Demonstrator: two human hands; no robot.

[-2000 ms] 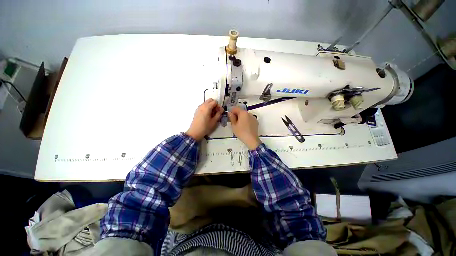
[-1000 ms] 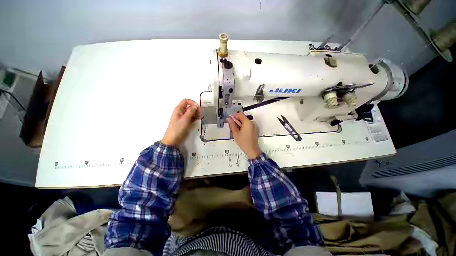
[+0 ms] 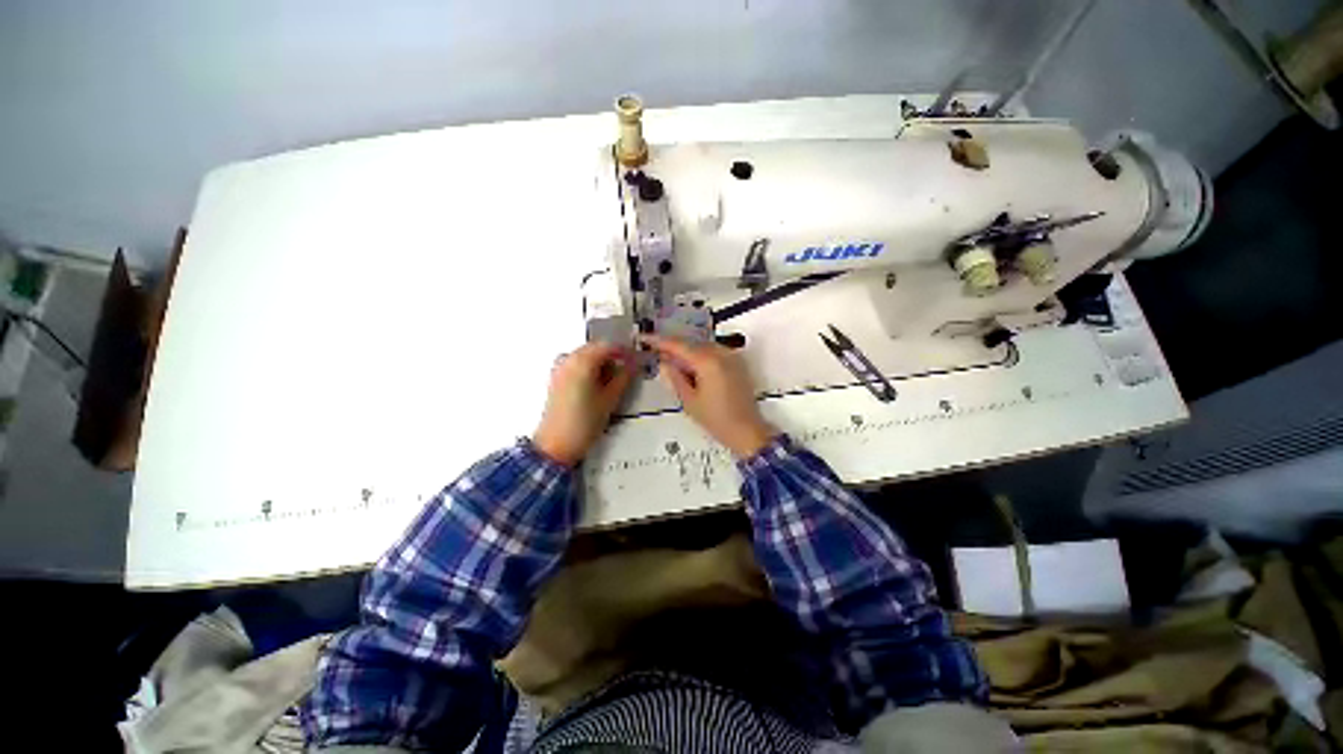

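The white sewing machine head (image 3: pixel 840 206) with blue JUKI lettering stands on the white table. My left hand (image 3: pixel 583 398) is just left of and in front of the presser foot and needle (image 3: pixel 645 342), its fingertips pinched together. My right hand (image 3: pixel 713 392) is just right of the needle, with thumb and index finger reaching to it. The fingertips of both hands nearly meet. Any thread between them is too fine to see. Dark thread snips (image 3: pixel 857 363) lie right of my right hand, below the machine arm. No cloth lies under the needle.
A ruler scale runs along the front of the table (image 3: pixel 295 538). Khaki cloth (image 3: pixel 648 597) lies on my lap. Pale cloth (image 3: pixel 221 681) is piled at lower left, khaki cloth (image 3: pixel 1090 678) at lower right beside a white stack (image 3: pixel 1075 578). A brown box (image 3: pixel 125 361) stands at left.
My left hand first moved left, away from the needle, and is now back close to it. My right hand has stayed near the needle. The whole view has shifted and tilted slightly.
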